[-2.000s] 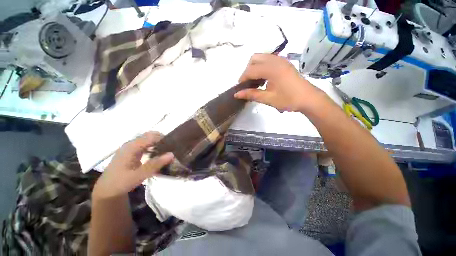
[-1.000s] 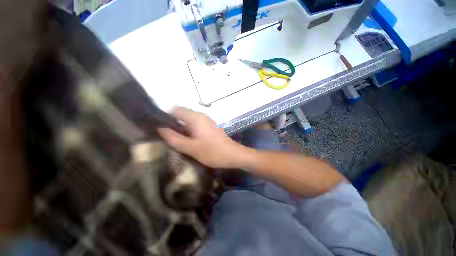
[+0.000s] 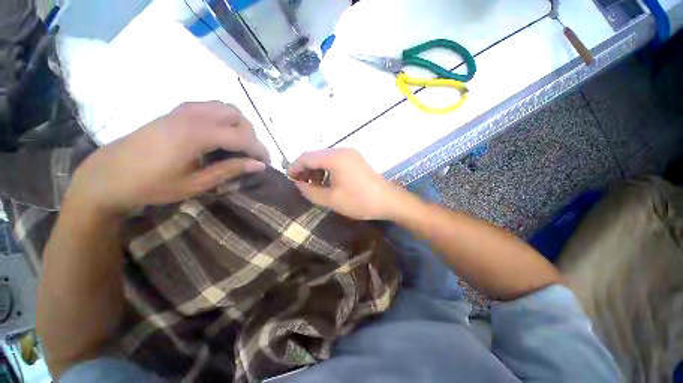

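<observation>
The brown plaid garment (image 3: 217, 262) lies plaid side up over my lap and the front of the white table (image 3: 359, 123). My left hand (image 3: 183, 157) pinches its upper edge, the thumb over the cloth. My right hand (image 3: 341, 179) pinches the same edge a little to the right, thumb and forefinger together. The fingertips of both hands are close together, below the needle area. The presser foot and needle (image 3: 288, 71) of the sewing machine are above the hands, blurred. The edge is not under the foot. The white lining is not clearly seen.
Thread snips (image 3: 430, 75) with green and yellow loops lie on the table right of the needle. An orange-brown handled tool (image 3: 578, 45) lies farther right. A ruler strip (image 3: 509, 101) runs along the front edge. Khaki cloth (image 3: 629, 262) is at the right.
The view has swung right and closer to the machine. The garment has turned from white lining up to plaid side up. Both hands have come together on its edge.
</observation>
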